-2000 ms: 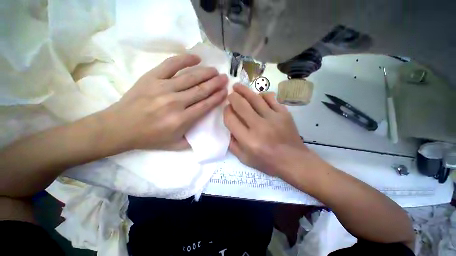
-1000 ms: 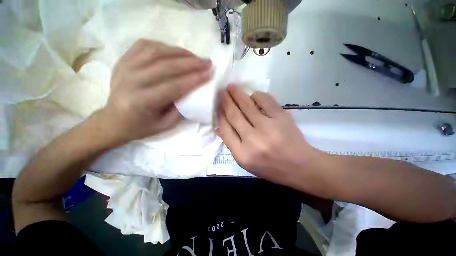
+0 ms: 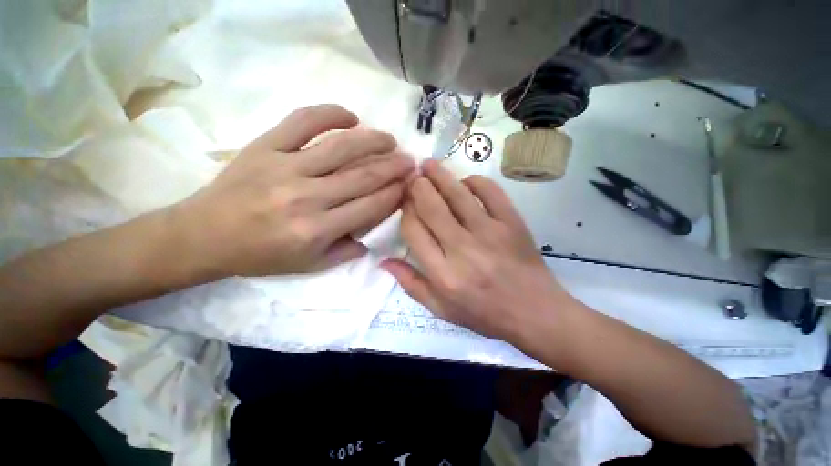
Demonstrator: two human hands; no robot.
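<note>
White fabric (image 3: 273, 314) lies under both hands, in front of the presser foot (image 3: 426, 109). Cream fabric (image 3: 155, 77) lies crumpled to the left and behind. My left hand (image 3: 305, 196) lies flat on the fabric, fingers together and pointing right. My right hand (image 3: 474, 246) is at the fabric edge, its index fingertip touching my left fingertips and its thumb apart below. Both sets of fingertips are just in front of the foot. The fabric right under the fingers is hidden, and whether they pinch it cannot be told.
The machine head (image 3: 565, 36) overhangs the upper right, with a ribbed beige knob (image 3: 537, 155) below it. Black thread snips (image 3: 642, 200) and a thin white-handled tool (image 3: 717, 196) lie at right. A printed scale (image 3: 428, 320) runs along the front edge. Pale fabric (image 3: 169, 391) hangs below the table.
Since one second ago, the view has shifted and shows more of the machine head. My hands have come closer together, fingertips meeting. The white piece between them is now mostly covered.
</note>
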